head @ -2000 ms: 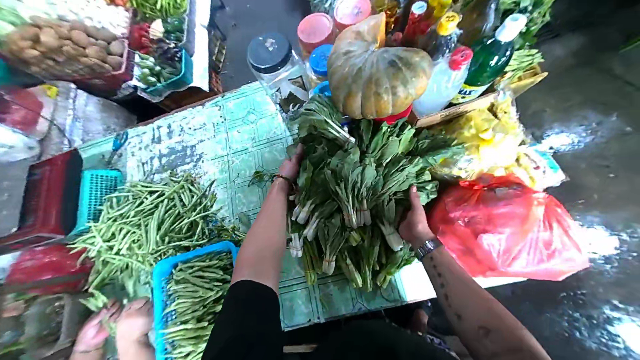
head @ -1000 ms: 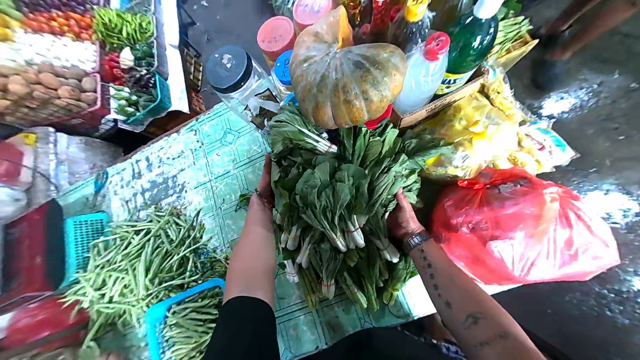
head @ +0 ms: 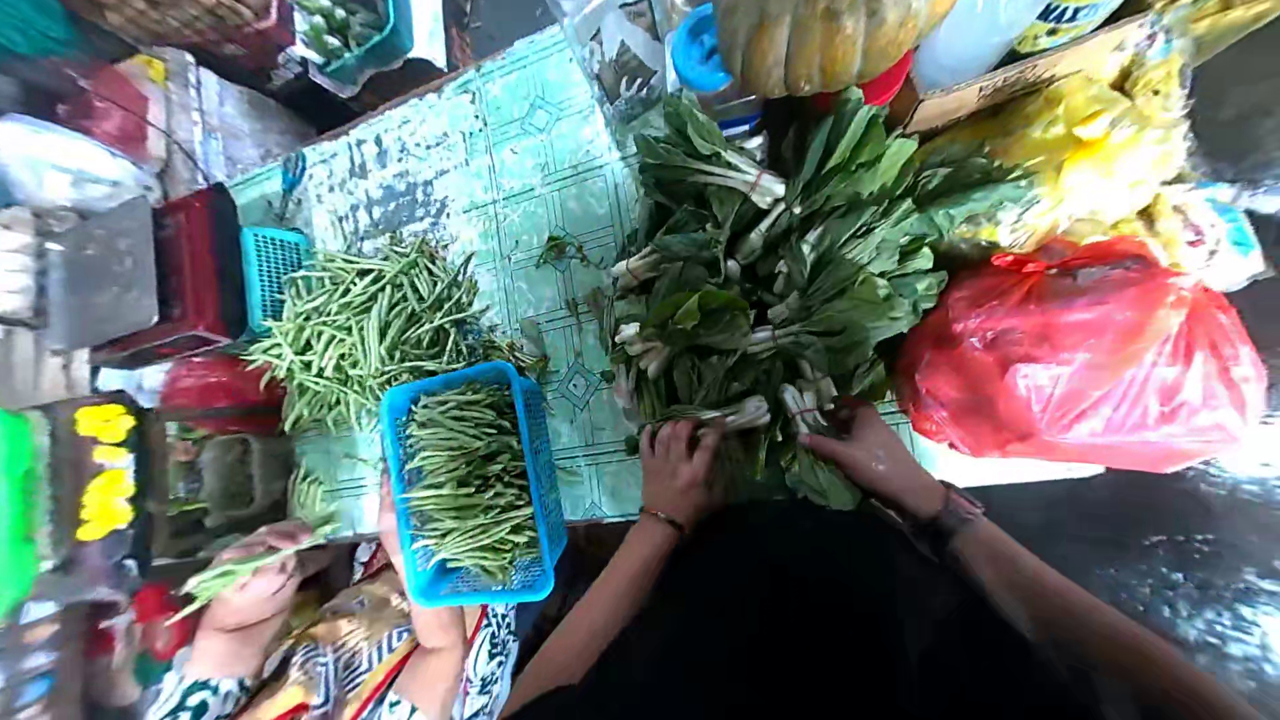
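Bundles of leafy greens with pale stems (head: 790, 270), some tied with bands, lie heaped on the green patterned tabletop (head: 540, 190). My left hand (head: 685, 470) is on a bundle at the heap's near edge, fingers curled over its stems. At the near right of the heap, my right hand (head: 868, 455) has its thumb and fingers at another banded bundle (head: 805, 410). Whether either hand truly grips is hard to tell. Left of the greens are a blue plastic basket of green beans (head: 470, 485) and a loose pile of green beans (head: 370, 325).
A red plastic bag (head: 1080, 360) and yellow bags (head: 1080, 140) sit to the right. A pumpkin (head: 830, 40) stands beyond the greens. Another person's hand (head: 265, 575) holds beans at the lower left. A dark red box (head: 195, 265) and a turquoise basket (head: 272, 270) stand left.
Both my hands have moved from the sides of the greens to their near edge. The bundles, earlier gathered with stems towards me, now lie in mixed directions. The view has shifted.
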